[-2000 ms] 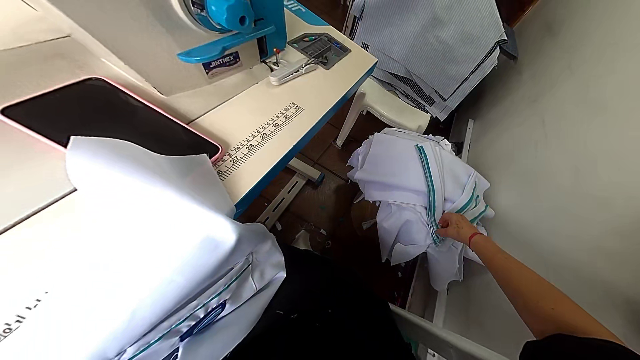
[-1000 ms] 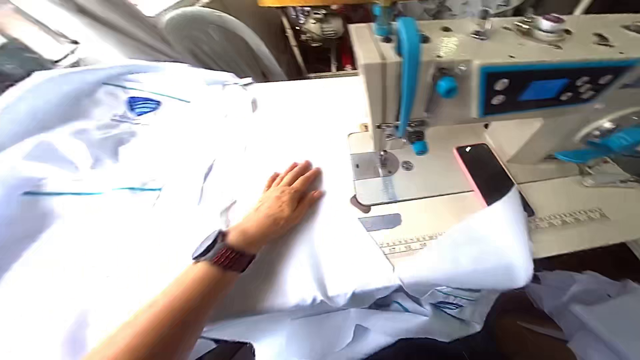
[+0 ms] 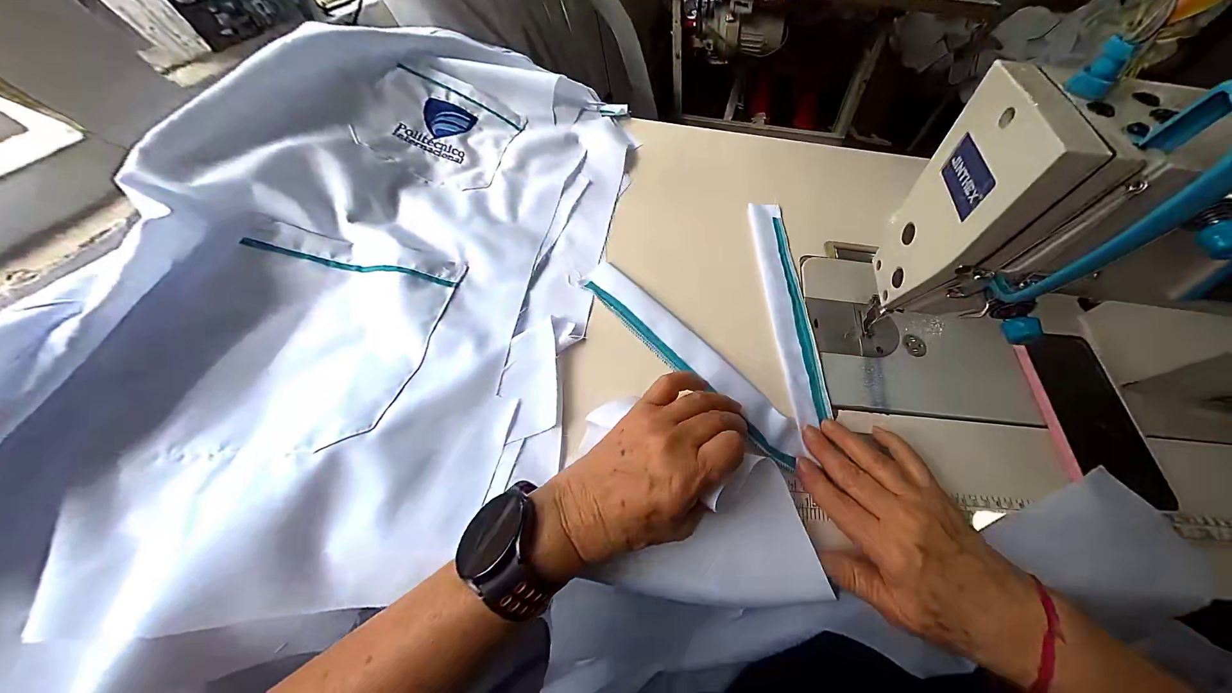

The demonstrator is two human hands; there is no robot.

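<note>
My left hand, with a black watch at the wrist, has its fingers curled on a white cloth piece whose teal-trimmed band slants up to the left. Flat on the lower end of a second teal-edged white strip rests my right hand, fingers extended; a red string circles its wrist. The two bands meet in a V near my fingertips. To the left of both hands lie white garment panels with teal-trimmed pockets and a blue embroidered emblem.
A sewing machine head stands at the right, its needle area just beyond the second strip. A dark phone with a pink edge lies beside the machine bed. A ruler scale runs along the table. Pale cloth hangs at the near edge.
The right hand, at the white cloth pile beside the table two seconds ago, now rests on the table. The left hand, flat on the cloth one second ago, is now curled. The view has swung strongly.
</note>
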